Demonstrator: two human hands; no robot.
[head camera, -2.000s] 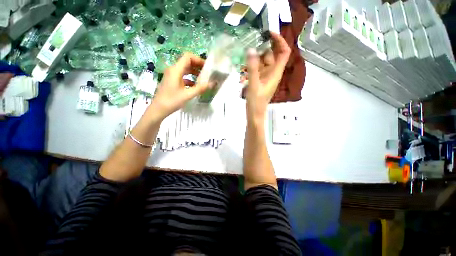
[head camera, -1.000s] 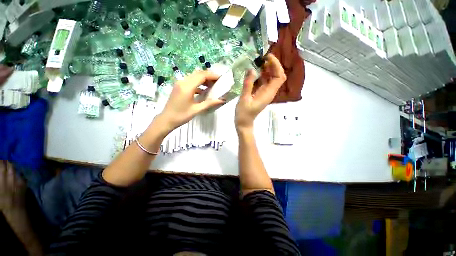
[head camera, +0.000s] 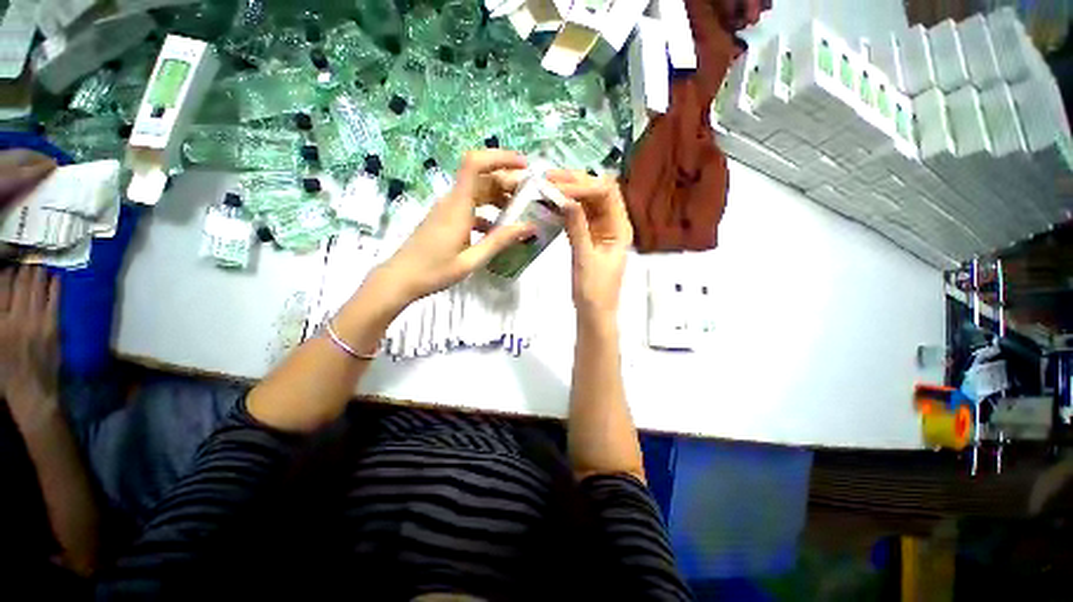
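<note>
My left hand (head camera: 441, 235) holds a small white carton (head camera: 526, 239) with a green bottle picture, tilted, above the white inserts. My right hand (head camera: 598, 229) has its fingers at the carton's upper end, touching it. No bottle shows in my hands; whether one is inside the carton cannot be seen. Thin white inserts (head camera: 453, 320) lie side by side below my hands, partly hidden by my left wrist. A large pile of pale green bottles (head camera: 353, 112) with black caps lies behind my hands.
Closed cartons (head camera: 679, 310) stand right of the inserts. A reddish-brown cloth (head camera: 679, 176) lies behind them. Stacked cartons (head camera: 877, 147) fill the far right. An orange and yellow tape dispenser (head camera: 944, 417) sits at the right edge. Another person's hand (head camera: 30, 335) and white pieces (head camera: 65, 212) show at left.
The bottle seen at my right fingers is no longer visible. My right hand has moved left to the carton's end. The other person's hands have come further into view at left.
</note>
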